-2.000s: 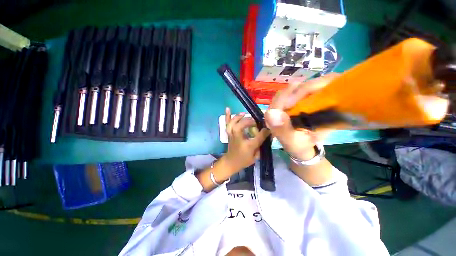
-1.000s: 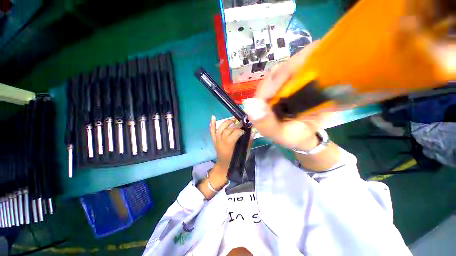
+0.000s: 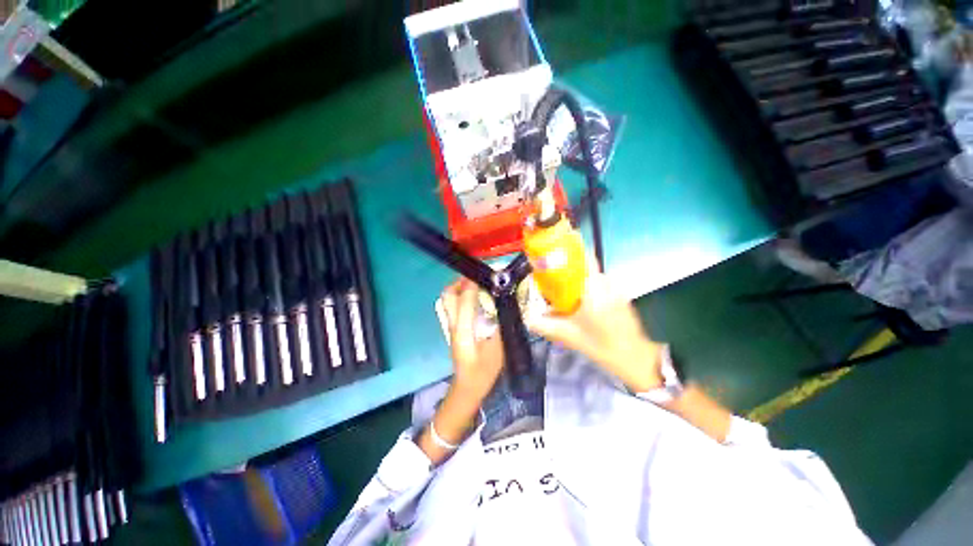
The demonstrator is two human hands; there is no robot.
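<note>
A black tripod assembly (image 3: 503, 283) lies with its legs spread in a Y over the bench's front edge; one leg points up-left, one toward me. My left hand (image 3: 469, 333) is at its hub, fingers on or beside the legs; the fixture under it is mostly hidden. My right hand (image 3: 600, 333) holds the orange electric screwdriver (image 3: 557, 267) just right of the hub. The screwdriver's tip points away from me, toward the screw feeder (image 3: 480, 139), and its black cable loops there.
The feeder stands on a red base (image 3: 489, 234) with a clear plastic bag (image 3: 600, 139) beside it. A foam tray (image 3: 280, 386) of black units with silver tubes is at left, more at far left and upper right. A blue basket (image 3: 304, 496) is below the bench.
My right hand has swung the screwdriver from pointing at the hub to pointing at the feeder. The hub is now uncovered and three legs show spread. The view has shifted, showing the upper-right tray.
</note>
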